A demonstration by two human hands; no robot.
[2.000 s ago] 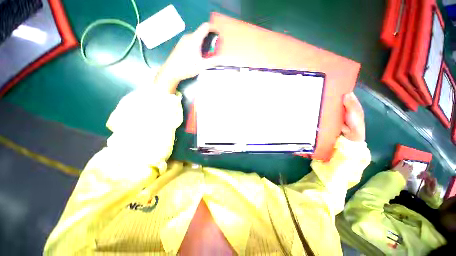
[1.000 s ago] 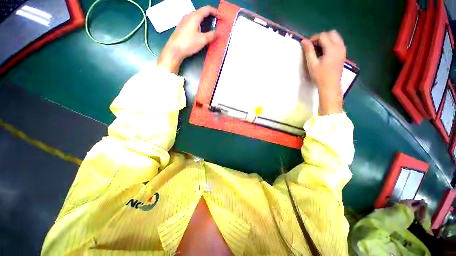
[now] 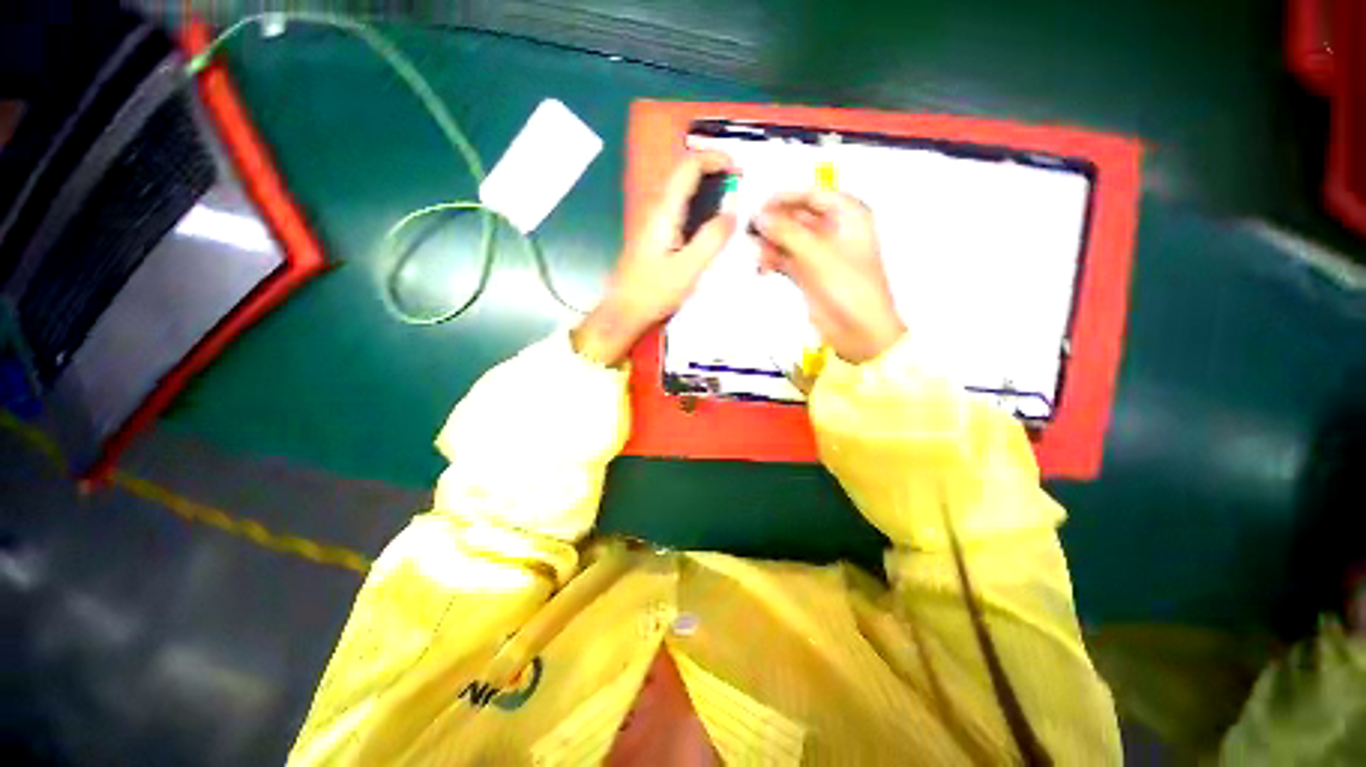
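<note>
A large white display panel (image 3: 959, 255) with a thin dark edge and small yellow tape tabs lies on a red-orange foam pad (image 3: 1106, 315) in front of me. My left hand (image 3: 667, 247) is over the panel's left part, holding a small black connector (image 3: 710, 204) with a green spot between thumb and fingers. My right hand (image 3: 833, 270) is just right of it over the panel, fingers bent together near the connector; whether they pinch something is too blurred to tell.
A pale green cable (image 3: 435, 113) loops on the green bench by a white card (image 3: 542, 165). The open laptop (image 3: 150, 225) is at the far left on a red-orange pad. Red-orange pads (image 3: 1330, 68) show at the upper right, a yellow-green sleeve (image 3: 1300, 712) at the lower right.
The panel and pad now lie nearly straight. My right hand has moved left from the panel's upper right to beside my left hand, which has come over the panel with the connector. The view has shifted.
</note>
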